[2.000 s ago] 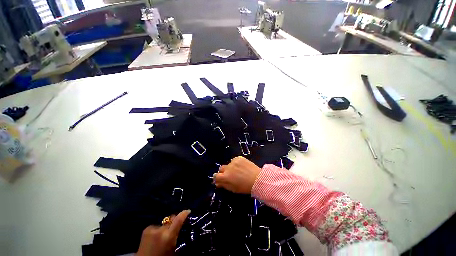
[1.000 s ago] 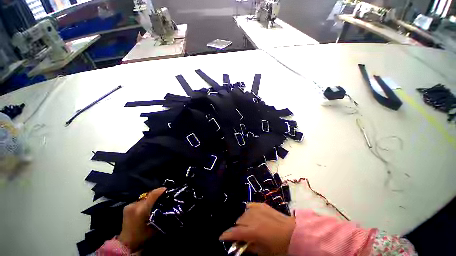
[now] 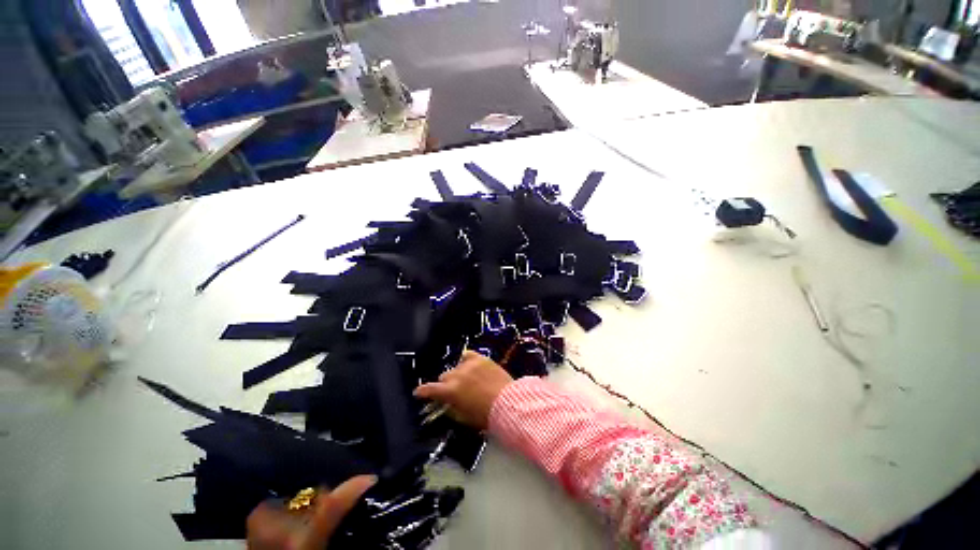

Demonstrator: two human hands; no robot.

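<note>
A heap of black webbing straps (image 3: pixel 473 242) with silver-white rectangular rings (image 3: pixel 354 319) lies on the white tabletop. My left hand (image 3: pixel 312 516), with a gold ring on a finger, holds a bundle of ringed straps (image 3: pixel 253 462) at the bottom left; the picture's edge cuts the hand off. My right hand (image 3: pixel 467 389) is at the near right side of the heap, its fingers closed at a strap. A small metal tip shows by its fingers; the rest is hidden. A dark reddish cord (image 3: pixel 666 428) runs from the heap to the lower right.
A thin dark strap (image 3: pixel 249 254) lies at left, near a small fan (image 3: pixel 59 317). A U-shaped black strap (image 3: pixel 854 220), a black block (image 3: pixel 739 212), a pale pen-like tool (image 3: pixel 811 299) and dark clumps (image 3: pixel 962 210) lie at right. Sewing machines (image 3: pixel 594 51) stand beyond.
My left hand has moved down with the strap bundle, now apart from the heap's upper part. My right hand has moved up and left onto the heap. The cord is stretched longer, and the view has shifted.
</note>
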